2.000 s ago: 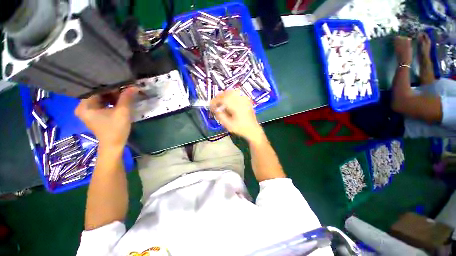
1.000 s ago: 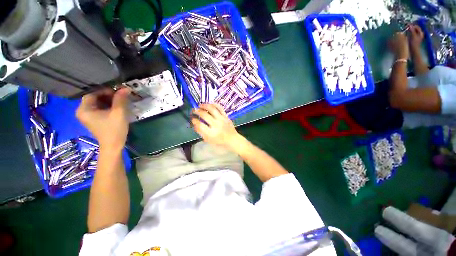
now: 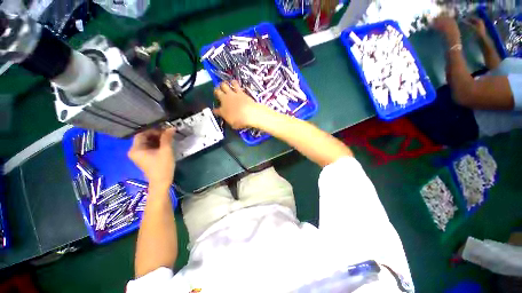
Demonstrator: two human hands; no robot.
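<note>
The grey press stands over the silver-white fixture plate. My left hand is at the plate's left end under the press head, fingers bent together; whether it holds a part is hidden. My right hand is over the left edge of the right blue bin, which is heaped with shiny metal tubes. Its fingers are curled and I cannot tell what is in them. The left blue bin holds metal tubes at its front and left side.
Black hoses and brass-coloured fittings are behind the press. A black flat rectangle lies behind the right bin. A blue tray of white parts is farther right, beside another person's arm. Small trays of parts are at the lower right.
My right hand has moved from the plate's front right side up to the right bin's left edge. My left hand stays at the plate under the press. The camera view has shifted.
</note>
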